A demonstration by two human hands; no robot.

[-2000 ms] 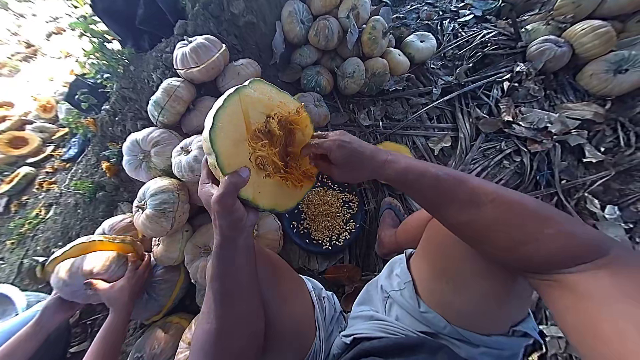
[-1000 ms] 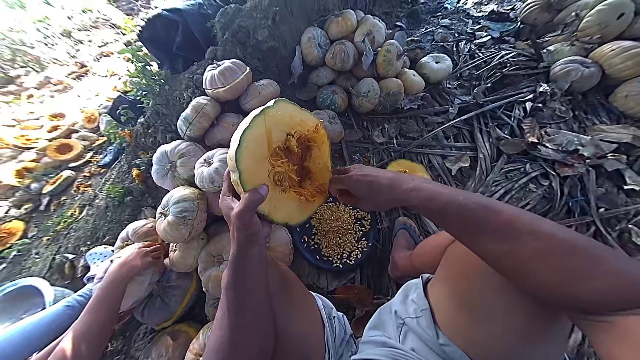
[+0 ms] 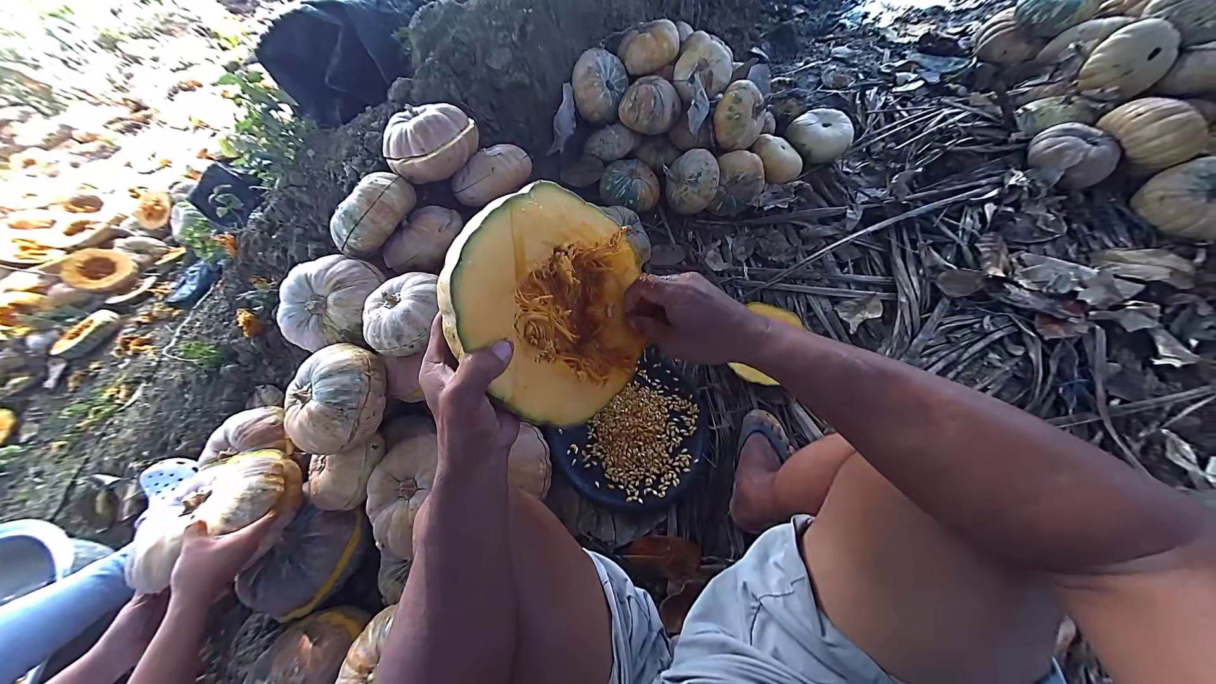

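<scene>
My left hand (image 3: 465, 389) grips the lower left rim of a halved pumpkin (image 3: 494, 285), its thumb on the pale cut face. Stringy orange pulp (image 3: 575, 309) fills the hollow, which faces me. At the right edge of that pulp is my right hand (image 3: 679, 313), its fingers curled and partly hidden; whether they pinch anything cannot be told. Below the pumpkin half, a dark round basin (image 3: 579, 470) holds a heap of pumpkin seeds (image 3: 641, 437). Another yellow cut piece (image 3: 769, 332) lies on the ground behind my right wrist.
Whole pumpkins (image 3: 334, 399) are piled at my left, with more heaps at the top centre (image 3: 651, 104) and top right (image 3: 1154, 133). At lower left another person's hands (image 3: 214, 560) hold a pumpkin. Cut halves (image 3: 100, 271) lie far left. Dry leaves and stalks cover the ground.
The other person's hands held a cut pumpkin with its yellow rim showing two seconds ago; now they hold a pumpkin by its ribbed rind. My left hand has kept its hold on the pumpkin half.
</scene>
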